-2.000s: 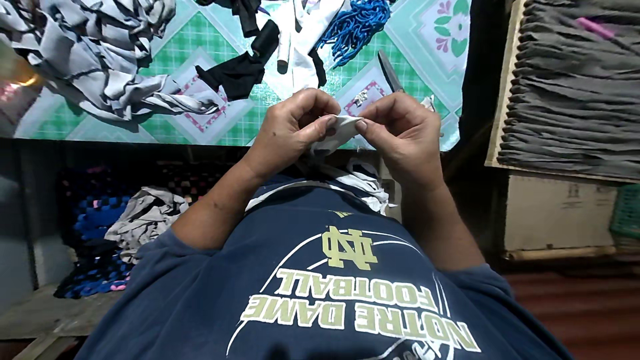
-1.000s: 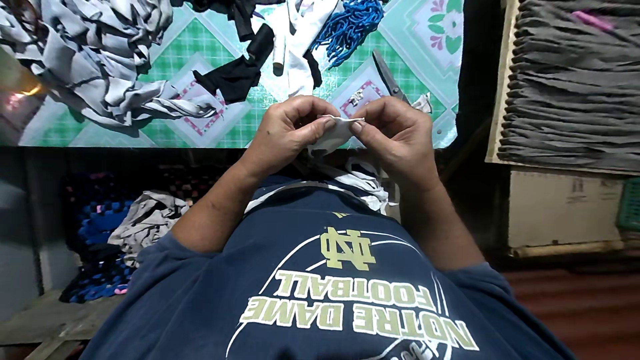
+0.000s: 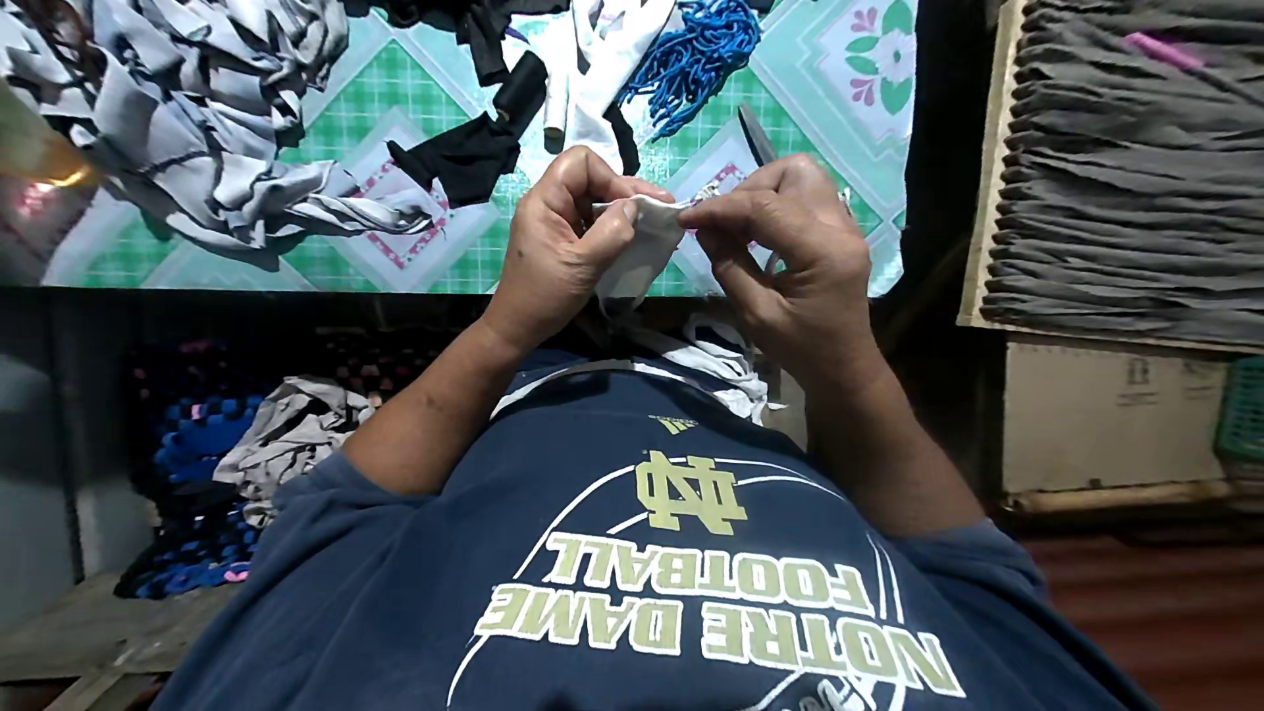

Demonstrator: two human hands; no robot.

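Between my hands a small piece of white fabric (image 3: 640, 252) hangs down, its upper edge pinched. My left hand (image 3: 573, 232) grips that edge between thumb and fingers. My right hand (image 3: 790, 247) has its fingertips at the right end of the same edge; whether they pinch it is hard to see. Partly behind my right hand lies a pair of scissors (image 3: 756, 135), one dark part showing. White strips of fabric (image 3: 726, 365) lie in my lap. Beyond my hands are a black fabric piece (image 3: 464, 158), white fabric (image 3: 602, 89) and a bundle of blue cords (image 3: 696, 59).
A heap of grey fabric (image 3: 217, 128) covers the left of the table with its green patterned cloth (image 3: 385, 89). At right, rows of dark grey fabric strips (image 3: 1136, 188) lie on a board above a cardboard box (image 3: 1111, 415). Grey cloth (image 3: 296, 434) and blue-black material (image 3: 207, 439) sit below left.
My right hand has turned and its fingers have shifted along the upper edge of the white fabric. My left hand stays at about the same place, still gripping it.
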